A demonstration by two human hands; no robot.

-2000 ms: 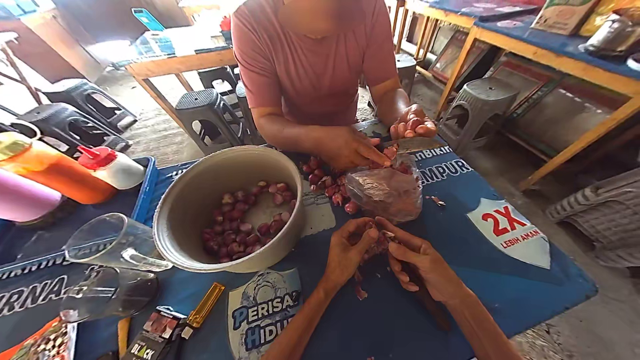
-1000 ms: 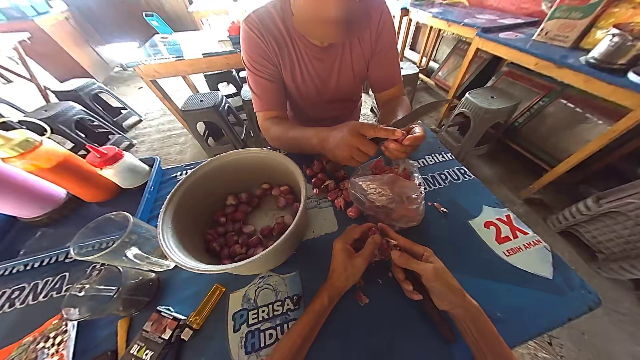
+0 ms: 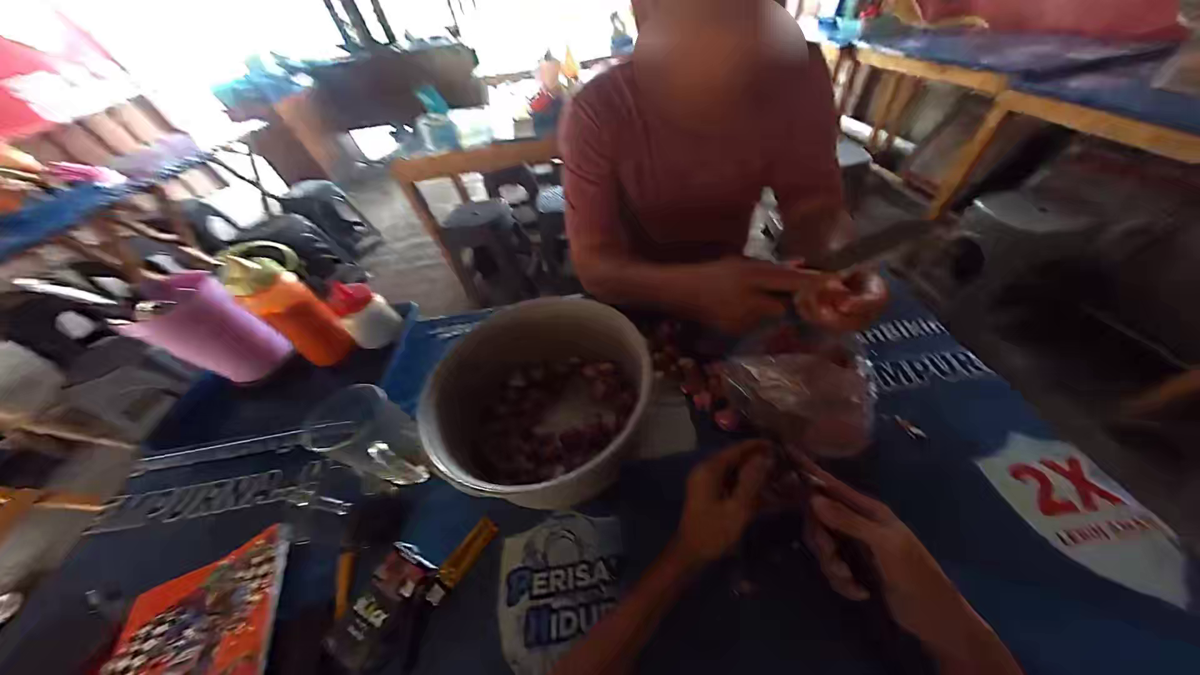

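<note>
My left hand (image 3: 720,497) and my right hand (image 3: 848,534) are close together over the blue table cover, with a small dark reddish thing, blurred, between their fingertips. A dark handle-like thing lies under my right palm. Just beyond them sits a clear plastic bag (image 3: 806,398) with reddish contents. Red shallots (image 3: 701,380) lie loose beside the bag. To the left stands a large metal pot (image 3: 441,450) holding many shallots. Across the table a co-worker's hands (image 3: 787,298) hold a knife (image 3: 886,242) and a shallot.
Left of the pot are a glass pitcher (image 3: 361,431), a blue tray (image 3: 405,347) with orange and white squeeze bottles, and a pink container (image 3: 211,323). A cigarette pack (image 3: 380,605), a yellow lighter (image 3: 467,553) and a colourful booklet (image 3: 202,609) lie at the near left.
The view has swung to the left. My two hands stay together near the bag. Across the table, the co-worker's hands remain at the knife.
</note>
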